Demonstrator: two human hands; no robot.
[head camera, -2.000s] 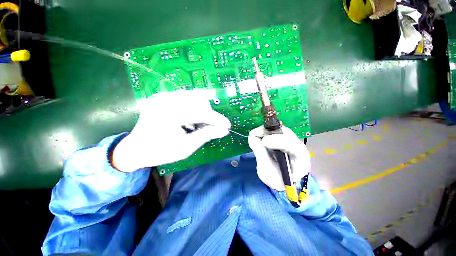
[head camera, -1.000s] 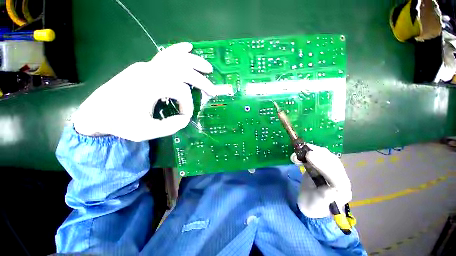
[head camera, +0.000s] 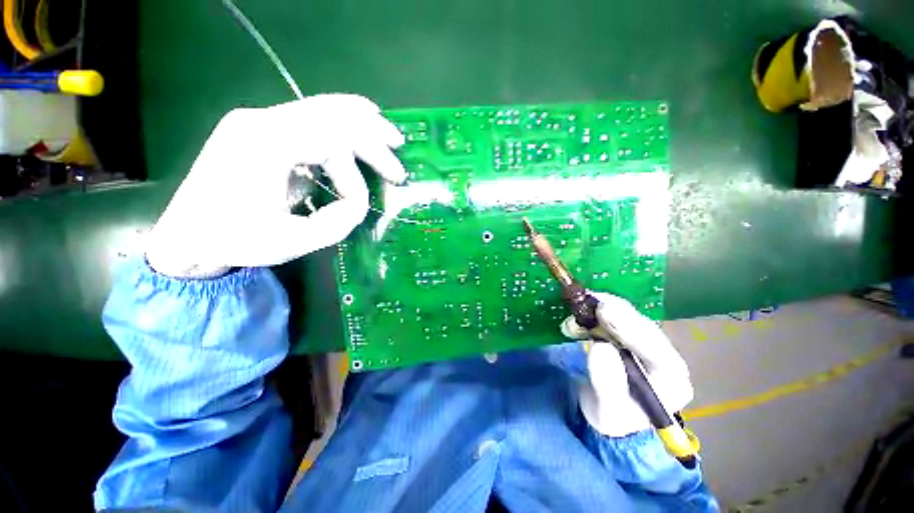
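The green circuit board (head camera: 451, 331) lies on the green bench in front of me, with glare across its middle. My left hand (head camera: 276, 185), in a white glove, is over the board's left side, thumb and fingers curled together on the thin solder wire (head camera: 266, 48), which runs in from the top left. A short wire end shows past the fingers over the board. My right hand (head camera: 636, 366), gloved white, holds the soldering iron (head camera: 554, 267) like a pen near the board's lower right. The iron's tip is over the board's middle; whether it touches is not clear.
The left tray (head camera: 110, 120) holds a blue tool with a yellow end (head camera: 78, 82) and a yellow ring (head camera: 18, 28). At the upper right are a yellow-black striped pot (head camera: 782, 75) and a black tray with crumpled white cloth (head camera: 868, 140). Grey floor (head camera: 782, 371) shows at the lower right.
Since the oldest frame, my left hand has moved up and left, and the iron's tip has moved down toward the board's middle. Over the last second, the hands and iron show only small shifts.
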